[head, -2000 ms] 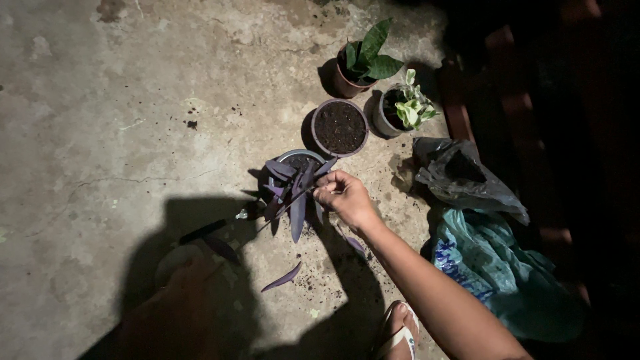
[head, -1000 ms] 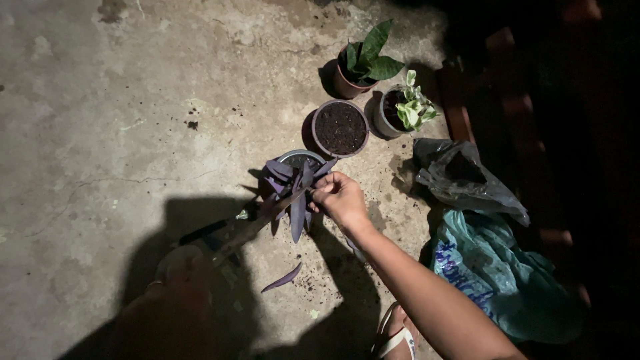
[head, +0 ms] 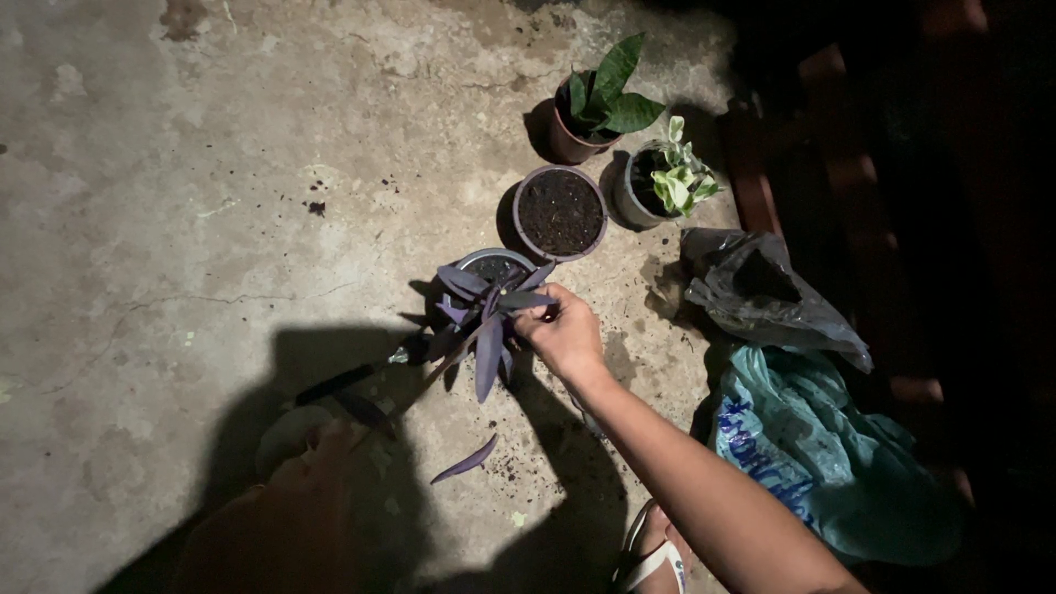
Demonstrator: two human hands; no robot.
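A purple-leaved plant [head: 488,351] leans over a grey pot [head: 495,257] that contains dark soil. My right hand [head: 565,334] has its thumb and fingers closed on the plant's right side, near the leaf bases; the exact grip is partly hidden. From the leaves a long stem [head: 437,375] slants down left to my left hand [head: 313,450], which is dim in shadow and appears to grip it. A dark-handled tool [head: 338,384] lies left of the pot, its other end hidden near the leaves. One loose purple leaf [head: 466,459] rests on the concrete floor.
Behind stand a round pot of dark soil [head: 561,213], a brown pot with a green plant [head: 577,140] and a pale pot with a variegated plant [head: 635,194]. A dark plastic bag [head: 742,289] and a teal plastic bag [head: 817,445] lie right. My sandaled foot [head: 656,557] is below.
My left hand and the stem have shifted slightly in the shadow at the lower left. My right hand stays at the purple plant's right side.
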